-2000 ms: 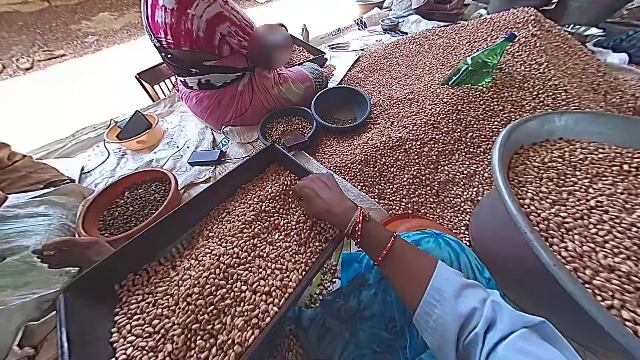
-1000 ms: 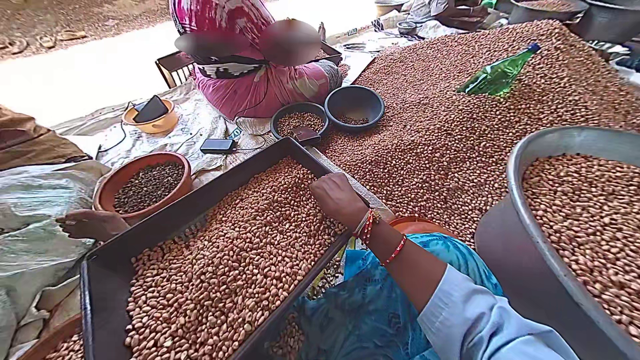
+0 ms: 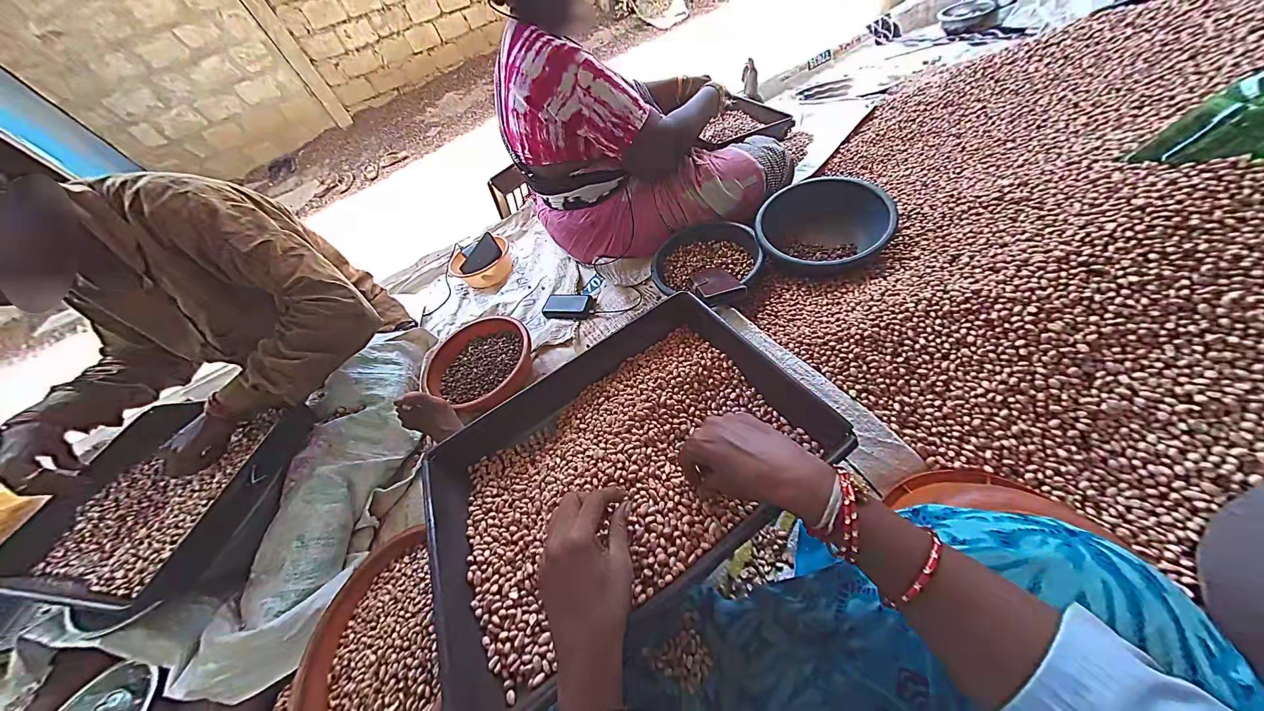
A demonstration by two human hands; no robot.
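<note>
A dark rectangular tray [image 3: 446, 573] lies tilted before me, holding a thick layer of brown-pink nuts [image 3: 632, 415], which look like shelled peanuts. Over the near part of the nuts is my left hand [image 3: 588, 553], fingers bent and thumb apart from them; whether it pinches a nut is not visible. My right hand [image 3: 750, 459], with bangles on its wrist, rests on the nuts near the tray's right side, fingers curled down and tips hidden. Blue patterned cloth [image 3: 790, 632] covers my lap beside the tray.
A large heap of nuts [image 3: 1037, 296] fills the right, with a green bottle [image 3: 1205, 128] on it. Bowls [image 3: 829, 222] stand beyond the tray; an orange basin [image 3: 326, 632] is at its left. One person [image 3: 227, 267] works at another tray on the left, a second person [image 3: 612, 148] sits ahead.
The view has swung left. My left hand is now in sight over the tray. My right hand has moved from the tray's right edge onto the nuts.
</note>
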